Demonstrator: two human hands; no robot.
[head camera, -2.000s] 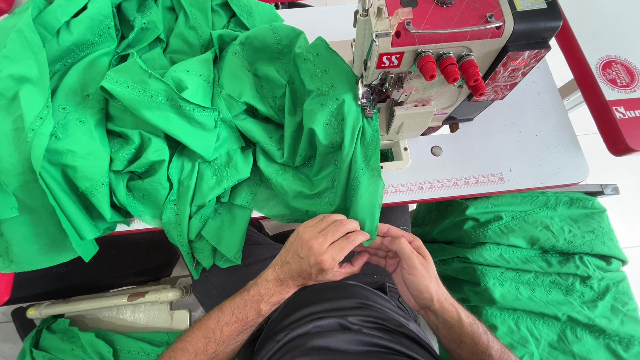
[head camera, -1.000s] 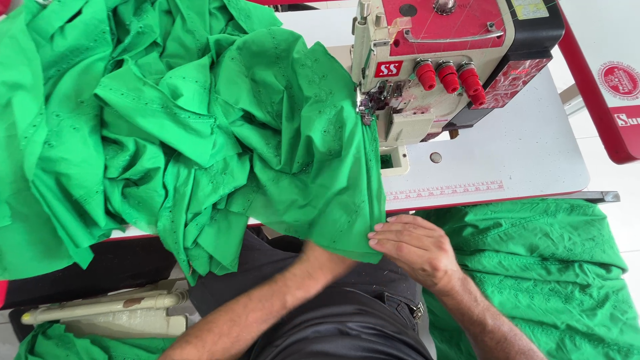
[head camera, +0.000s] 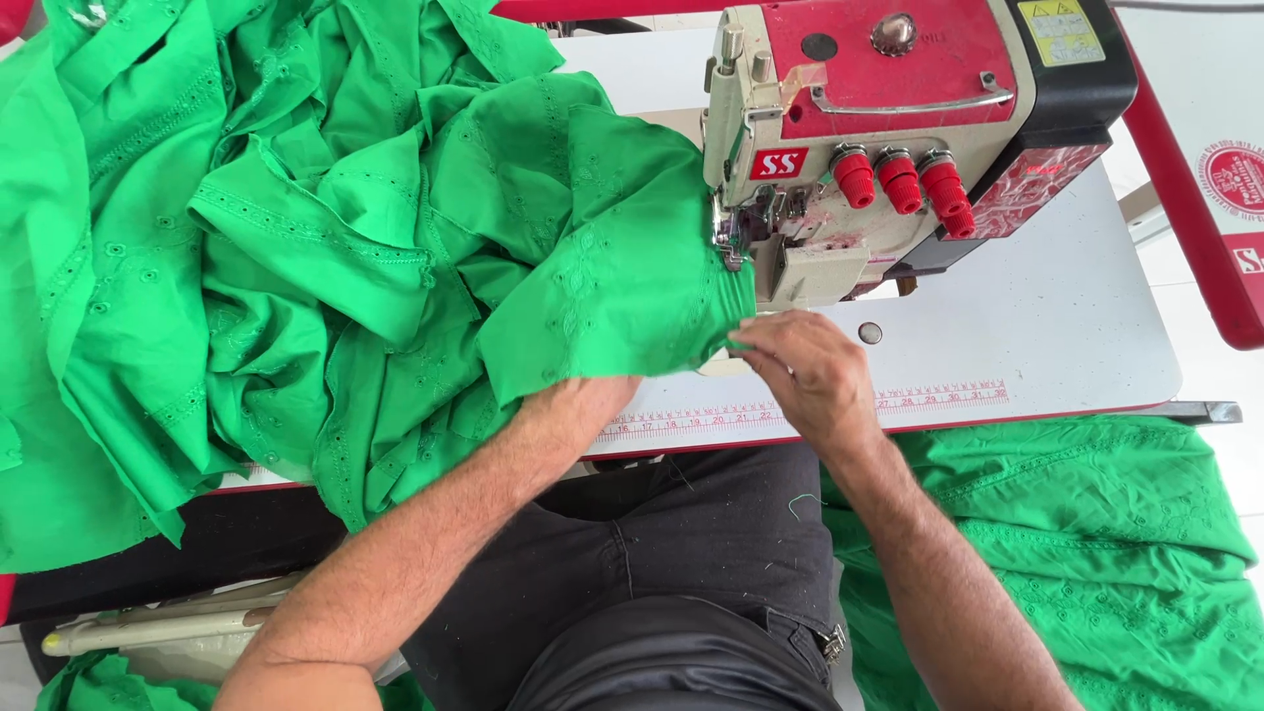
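Note:
Green eyelet-embroidered fabric (head camera: 632, 286) runs up to the presser foot (head camera: 729, 247) of a red and cream overlock sewing machine (head camera: 849, 148), its right edge gathered in narrow folds below the foot. My right hand (head camera: 805, 370) pinches the fabric's lower right corner between thumb and fingers, just in front of the foot. Under the same piece lies my left hand (head camera: 592, 395); the fabric covers its fingers, so their hold cannot be seen. The rest of the cloth is heaped over the table's left side.
The white tabletop (head camera: 1047, 326) carries a printed ruler strip (head camera: 938, 395) along its front edge. More green fabric (head camera: 1076, 553) hangs at the lower right. Red tension knobs (head camera: 854, 178) stick out from the machine. A red-edged table (head camera: 1185, 197) stands at the far right.
Both hands have moved up from below the table's front edge towards the presser foot, bringing the fabric's lower edge with them. The left hand, visible two seconds ago, has gone under the cloth.

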